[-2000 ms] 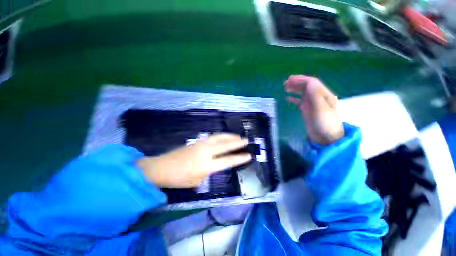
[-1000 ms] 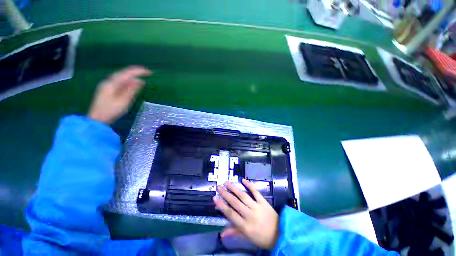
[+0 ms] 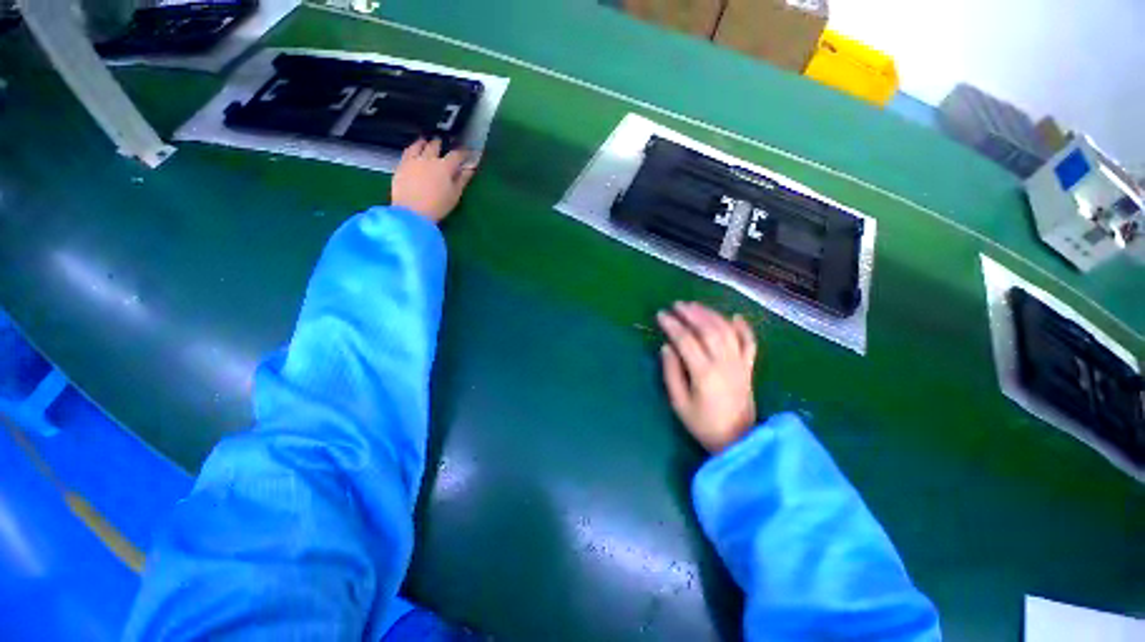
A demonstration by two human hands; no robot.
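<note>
A black plastic housing [image 3: 408, 100] with white bracket-shaped patches lies on a foam sheet [image 3: 274, 141] at the upper left. My left hand [image 3: 431, 179] rests at the near right corner of this sheet, fingertips at the housing's edge; whether it grips anything is hidden. A second black housing [image 3: 791, 232] with white patches and a pale central strip lies on its own foam sheet [image 3: 590, 201] right of centre. My right hand [image 3: 713, 370] is in front of that sheet, apart from it, with fingers spread and nothing in it.
More housings on foam lie at the far upper left [image 3: 188, 28] and right edge [image 3: 1086, 370]. A pale metal post [image 3: 94, 88] stands at the upper left. Beyond the green surface are cartons [image 3: 772, 28], a yellow bin [image 3: 851, 68] and a white machine [image 3: 1082, 207]. A white sheet [image 3: 1080, 623] shows at lower right.
The view has swung left. My left hand has moved from the air to a housing at the upper left. My right hand has left the near housing, which is no longer in front of me.
</note>
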